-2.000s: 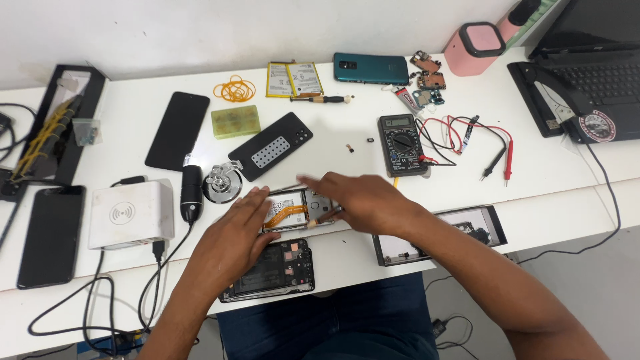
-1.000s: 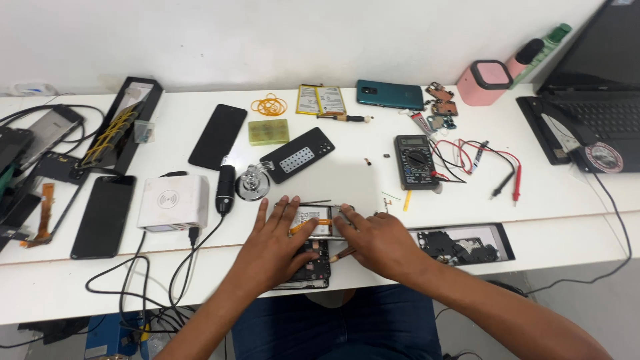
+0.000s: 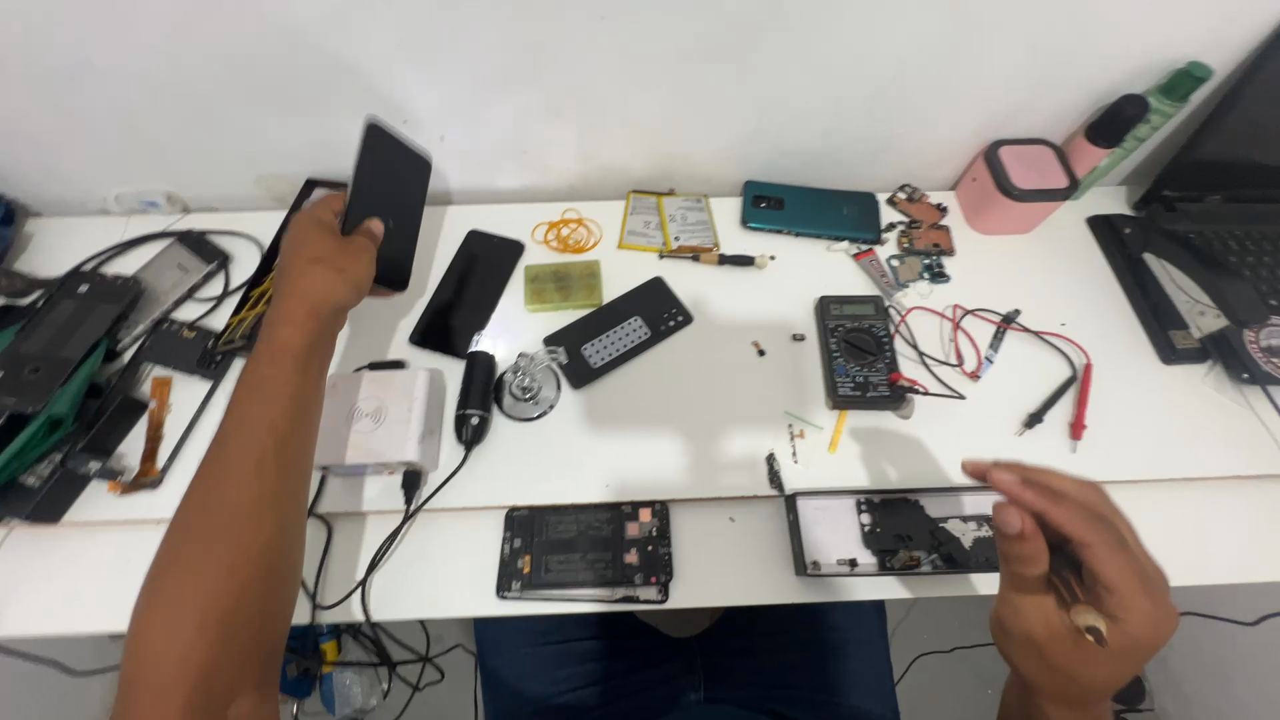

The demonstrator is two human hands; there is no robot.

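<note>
My left hand (image 3: 335, 255) grips a dark smartphone (image 3: 392, 205), raised and tilted above a black box with yellow wires at the back left. My right hand (image 3: 1085, 560) hovers over the right end of an open black tray (image 3: 795, 535) holding black phone parts. A slim tool with a wooden-looking end (image 3: 1088, 622) is held in that hand; its far end is hidden. An opened phone frame (image 3: 585, 552) lies by itself at the table's front edge. Behind it lie a phone back cover (image 3: 622, 332) and a digital multimeter (image 3: 858, 352).
A white charger box (image 3: 382, 418), a black handheld microscope (image 3: 475, 400) and its round stand (image 3: 530, 388) are at centre left, cables trailing forward. Phone parts (image 3: 70, 350) pile up far left. Red and black probes (image 3: 1080, 400) lie before the laptop (image 3: 1220, 170).
Both hands have parted from the phone assembly at the front edge. My left hand has moved to the back left and now holds a dark phone; my right has moved right, over the tray.
</note>
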